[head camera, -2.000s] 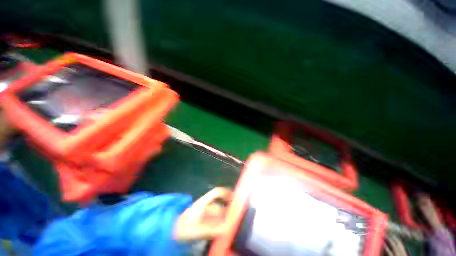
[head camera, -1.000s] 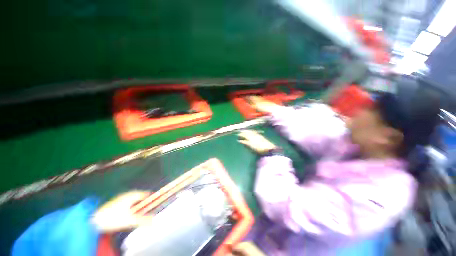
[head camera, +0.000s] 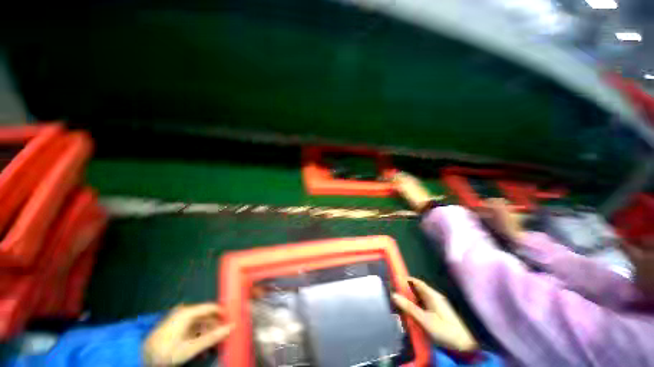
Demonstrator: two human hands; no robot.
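Observation:
A red-orange foam tray [head camera: 310, 253] lies in front of me at the bottom centre of the head view, its lower edge cut off. Inside it sits an open-backed tablet [head camera: 323, 272] with a large grey battery [head camera: 351, 319] and blurred silvery parts to its left. My left hand [head camera: 188, 331], in a blue sleeve, grips the tray's left side with thumb and fingers. My right hand [head camera: 434, 315] holds the tray's right side, its thumb over the frame. No tool shows in either hand.
A leaning stack of red-orange trays [head camera: 50, 236] stands at the left. Beyond the worn edge strip [head camera: 287, 210], framed units lie on the green conveyor [head camera: 193, 183]. At the right, a person's pink sleeves [head camera: 495, 265] reach across; one hand touches a conveyor tray [head camera: 348, 188].
The view has swung back left, so the tray stack shows again. The held tray is now straighter and central, with both hands clearly on it. The neighbour's hand has reached a tray on the conveyor.

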